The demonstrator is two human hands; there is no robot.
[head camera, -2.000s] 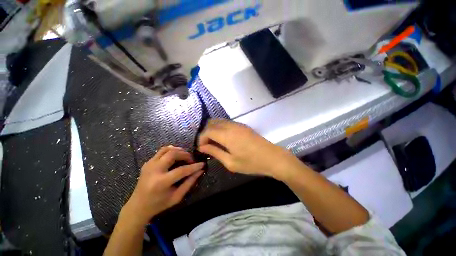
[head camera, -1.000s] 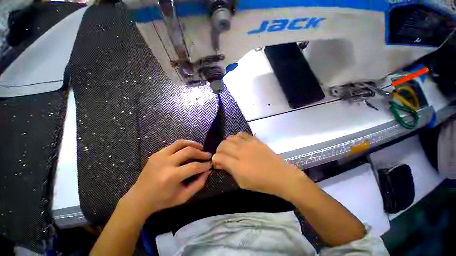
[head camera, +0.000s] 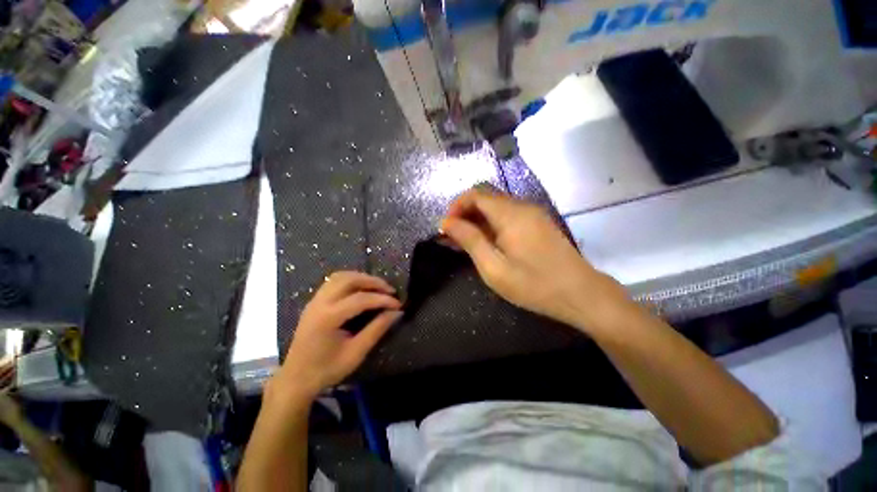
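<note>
A dark speckled garment panel [head camera: 322, 192] lies on the table and runs under the lit presser foot and needle area [head camera: 481, 130] of the white lockstitch machine [head camera: 567, 48]. My left hand [head camera: 337, 332] pinches the edge of a plain black piece [head camera: 431, 274] near the panel's front part. My right hand [head camera: 514, 250] pinches the same black piece higher up, just below the presser foot, and its fingertips are raised a little. The black piece stretches between the two hands. The exact grip of the fingertips is partly hidden.
A smartphone [head camera: 666, 115] lies on the machine bed. Metal parts [head camera: 803, 147] sit right of it. A second speckled panel [head camera: 173, 279] with a white piece [head camera: 207, 130] lies at left. A grey machine part [head camera: 38, 269] and another person's arm [head camera: 38, 447] show at far left.
My right hand has moved up and away from my left, drawing the black piece out between them. The view has shifted left, showing more of the left side.
</note>
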